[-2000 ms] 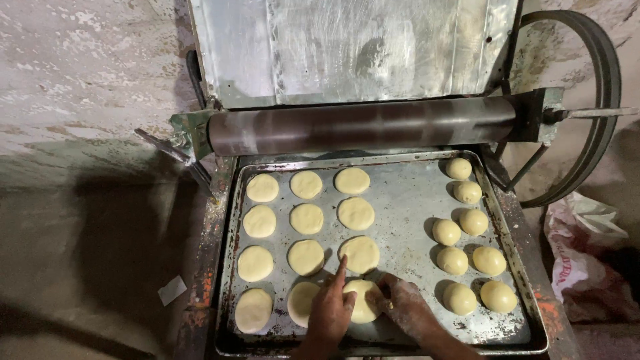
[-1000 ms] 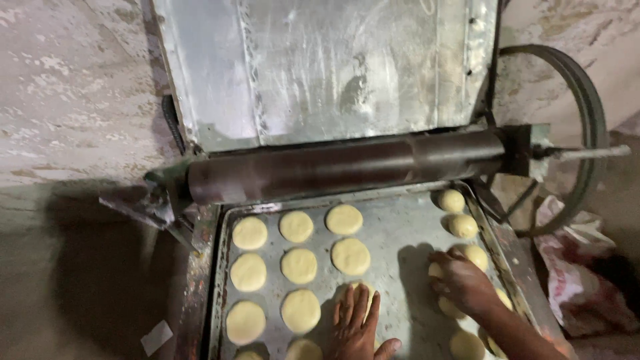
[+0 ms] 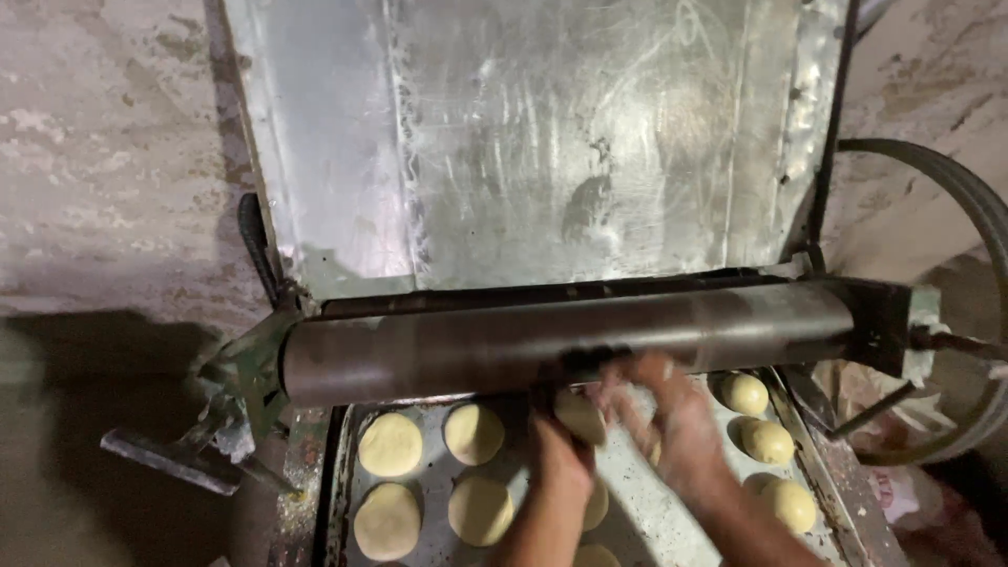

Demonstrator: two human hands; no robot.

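Note:
My left hand (image 3: 563, 445) is raised over the metal baking tray (image 3: 339, 488), just in front of the roller, and holds a flattened dough disc (image 3: 580, 417) tilted on its edge. Close to its right, my right hand (image 3: 657, 417) is blurred; a bit of dough shows by its fingers, and whether it grips it I cannot tell. Flat dough rounds (image 3: 390, 445) lie in rows on the tray's left and middle. Round dough balls (image 3: 768, 441) stand along its right side.
A dark roller (image 3: 488, 346) of a dough sheeter spans the tray's far end. Behind it rises a sheet-metal panel (image 3: 504, 142). A metal handle (image 3: 169, 461) juts out at left, and a large wheel (image 3: 957, 185) stands at right beside the wall.
Both hands have left the dough on the tray and come together up near the roller, a flat dough disc now in the left one. The view has shifted toward the roller.

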